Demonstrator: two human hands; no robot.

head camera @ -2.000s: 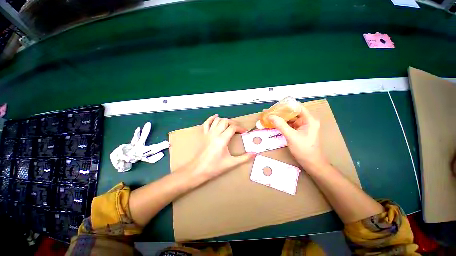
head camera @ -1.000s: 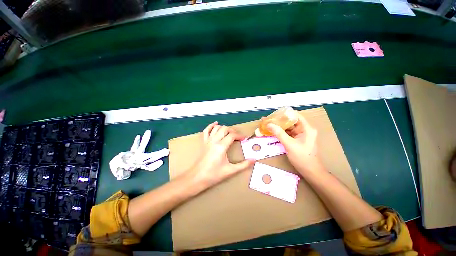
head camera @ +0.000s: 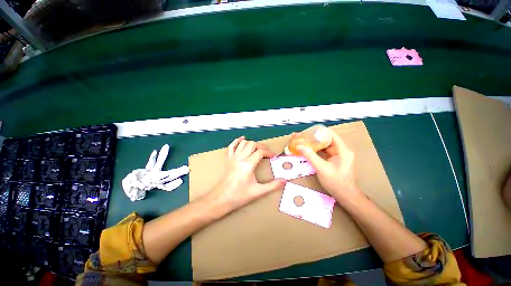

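My right hand (head camera: 338,165) holds the glue bottle (head camera: 309,141), tilted, with amber-orange liquid in it, over the upper cover plate (head camera: 293,168). My left hand (head camera: 245,167) is bare, its thumb and a fingertip at the left corners of that plate, steadying it on the cardboard sheet (head camera: 252,246). A second cover plate (head camera: 307,205), pinkish white with a round hole, lies flat just below it. The bottle's needle tip is too small to tell.
A white glove (head camera: 150,177) lies left of the cardboard, and a black blister tray (head camera: 56,195) at the left edge. Beyond the metal rail (head camera: 235,120), a pink plate (head camera: 404,57) and white paper (head camera: 446,8) are on the conveyor belt (head camera: 224,67). Another cardboard sheet (head camera: 488,167) stands right, with part of a hand.
The view has shifted slightly. The pink plate on the belt has moved left. My right hand and the bottle have moved slightly left along the upper plate; my left hand stays at its corners.
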